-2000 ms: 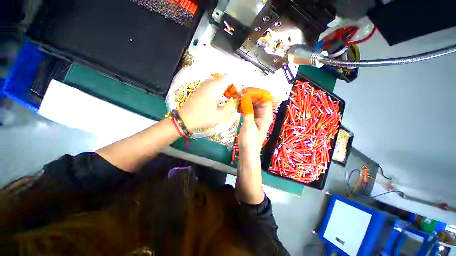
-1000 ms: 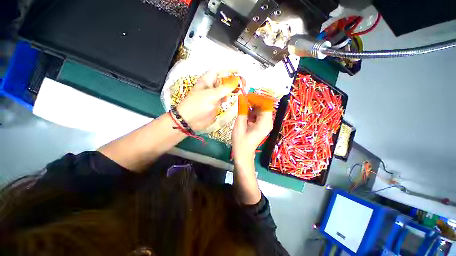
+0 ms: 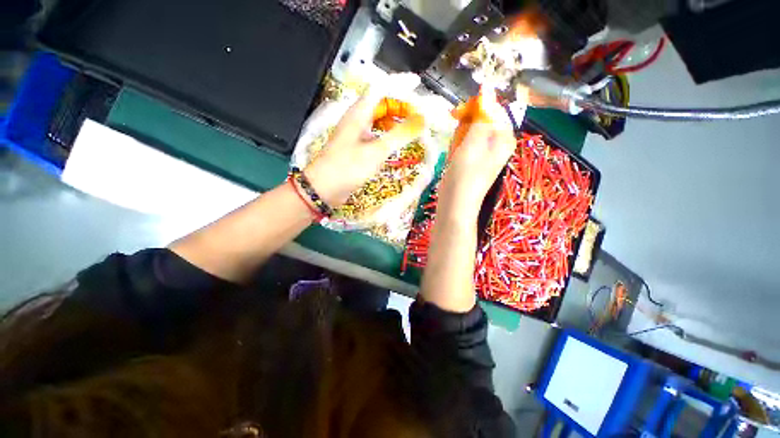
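My left hand [image 3: 359, 152], with orange finger cots, is over the pale bag of small gold parts [image 3: 374, 198]; its fingers are curled and I cannot tell if they hold anything. My right hand [image 3: 481, 141], also with orange cots, reaches up to the brightly lit part of the dark machine [image 3: 499, 64]; its fingertips are washed out by glare, so what they hold is hidden. A loose pile of red pieces [image 3: 418, 245] lies between the bag and my right forearm. The black tray of red pieces [image 3: 534, 227] is right of that forearm.
A large black tray [image 3: 197, 68] is at the upper left, on a green mat [image 3: 184, 152]. A white strip [image 3: 128, 184] lies along the near left edge. A ribbed metal tube [image 3: 676, 112] comes in from the right. A small parts box [image 3: 587, 246] stands beside the red tray.
My right hand has moved away from my left hand, up and right to the machine's lit area. My left hand stays over the bag, and more gold parts and loose red pieces show.
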